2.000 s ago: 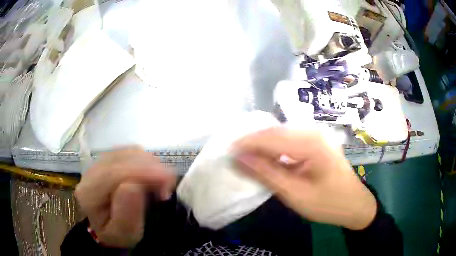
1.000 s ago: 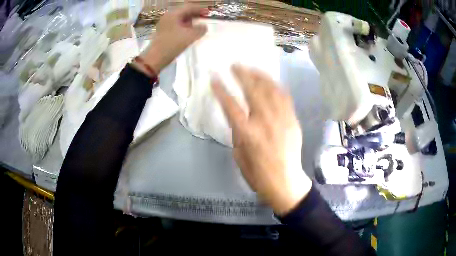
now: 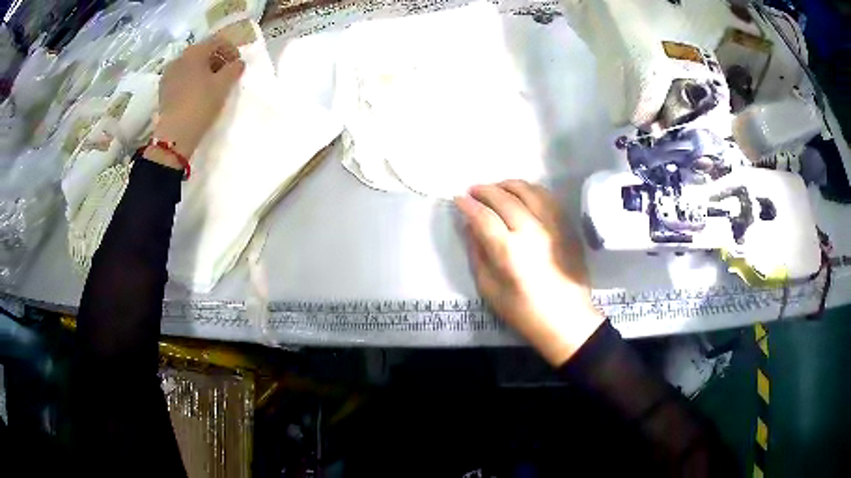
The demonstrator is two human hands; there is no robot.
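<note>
A white stack of cut panels (image 3: 434,103) lies flat in the middle of the table, its layered lower edge curved. My right hand (image 3: 527,266) is palm down beside the stack's lower right edge, fingertips near the edge, holding nothing visible. A second white fabric pile (image 3: 252,154) lies to its left, pointing down towards the table's front edge. My left hand (image 3: 194,93) is at the upper left of that pile, fingers bent beside a tan card piece (image 3: 238,35). Whether it grips fabric cannot be told.
The sewing machine (image 3: 695,210) stands at the right, with a yellow strip on its near edge. Ribbed cream parts (image 3: 98,210) and clear plastic wrap (image 3: 33,177) lie at the far left. A measuring scale (image 3: 392,316) runs along the front edge. Red cord (image 3: 825,257) is at the right.
My left hand has moved from the top of the middle stack to the left pile. My right hand has come off the stack to its lower right edge. The view has shifted.
</note>
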